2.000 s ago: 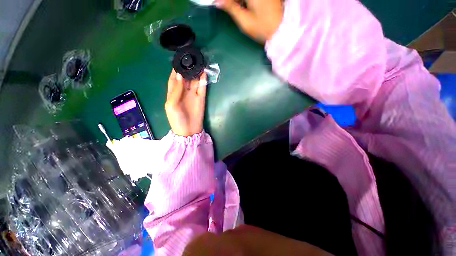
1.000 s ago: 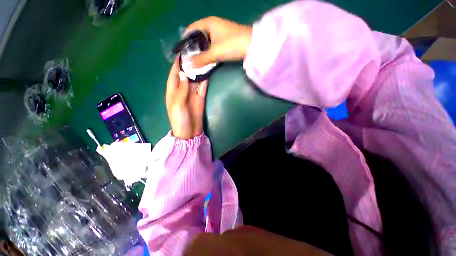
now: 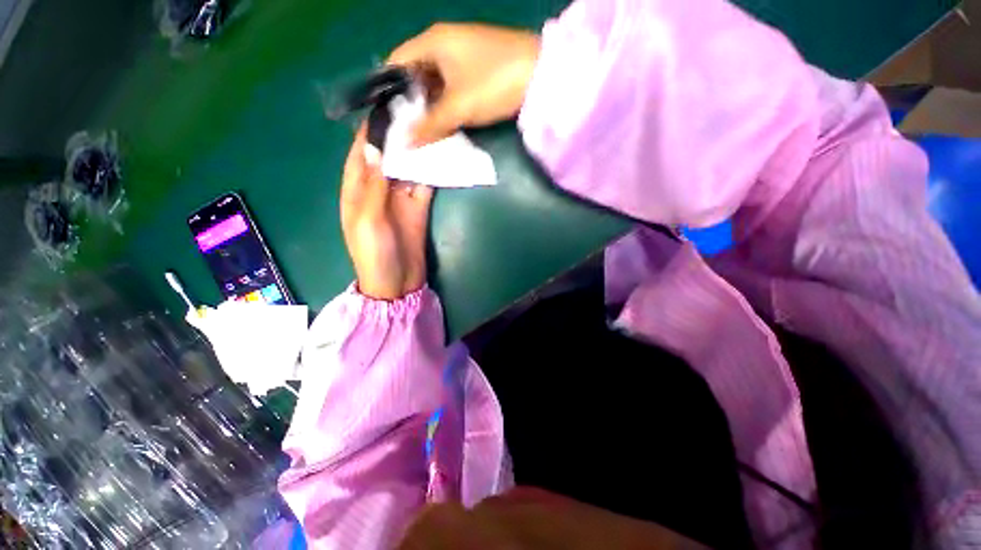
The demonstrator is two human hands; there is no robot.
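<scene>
The round black case (image 3: 379, 120) is open, its lid tilted up to the left, with clear film around the lid. My left hand (image 3: 387, 226) holds it from below, fingers at its lower edge. My right hand (image 3: 463, 81) is over the case and presses a white wipe (image 3: 441, 163) onto it. The wipe hangs out to the right below my right fingers and hides most of the case's inside. The hands and case are slightly blurred.
A lit smartphone (image 3: 239, 252), a white crumpled item (image 3: 256, 342) and a thin white stick (image 3: 176, 288) lie left. Bagged cases (image 3: 93, 172) lie farther left and at the top. Glossy clear trays (image 3: 118, 419) fill the lower left. A cardboard box (image 3: 938, 113) is right.
My right hand has come from the upper right onto the case with the wipe. Since one second ago the wipe spreads farther right. Bench items have shifted left in view.
</scene>
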